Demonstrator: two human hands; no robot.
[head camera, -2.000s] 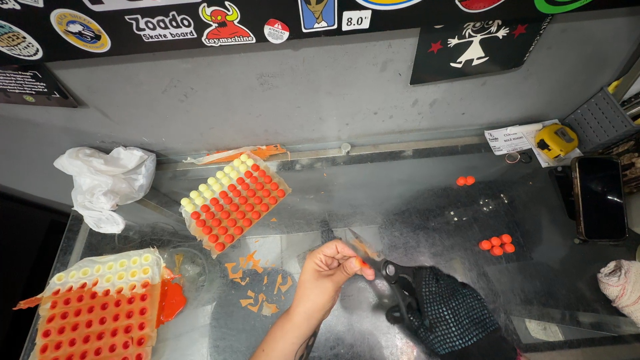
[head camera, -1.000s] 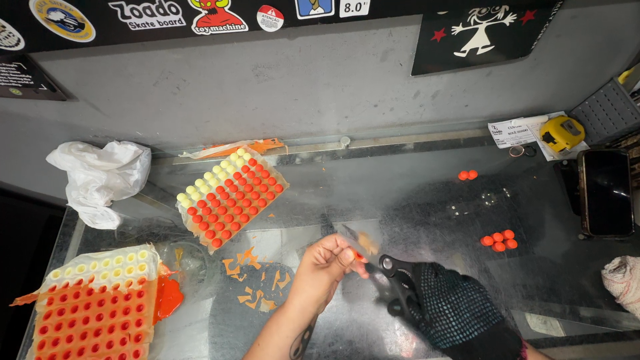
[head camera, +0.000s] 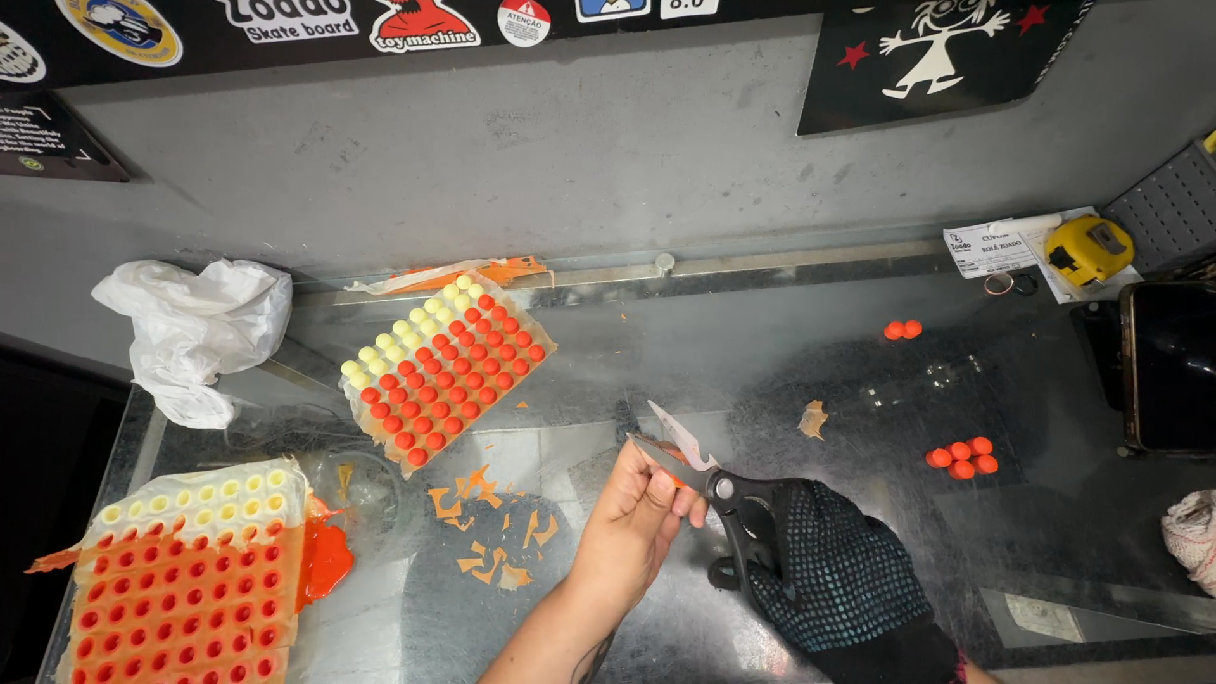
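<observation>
My bare left hand (head camera: 635, 513) pinches a small orange rubbery piece (head camera: 676, 478) between thumb and fingers, mostly covered by them. In my right hand (head camera: 836, 570), which wears a black glove with blue dots, are black-handled scissors (head camera: 724, 487), blades parted and reaching over the left fingertips at the orange piece. Orange trimmings (head camera: 486, 560) lie scattered on the glass tabletop left of my hands. One separate scrap (head camera: 813, 419) lies beyond the gloved hand. Further right are a cluster of orange round pieces (head camera: 960, 458) and a touching pair (head camera: 902, 330).
Behind my left hand lies a sheet of orange and pale yellow domes (head camera: 446, 370). A cavity sheet (head camera: 180, 579) with an orange spill (head camera: 325, 560) is at lower left, a crumpled white bag (head camera: 195, 328) above it. A yellow tape measure (head camera: 1088, 249) and a phone (head camera: 1170, 366) are at right.
The scissors have swung upward, and their blades now cross over the left fingertips. A scrap now lies on the table right of the blades, where none lay before.
</observation>
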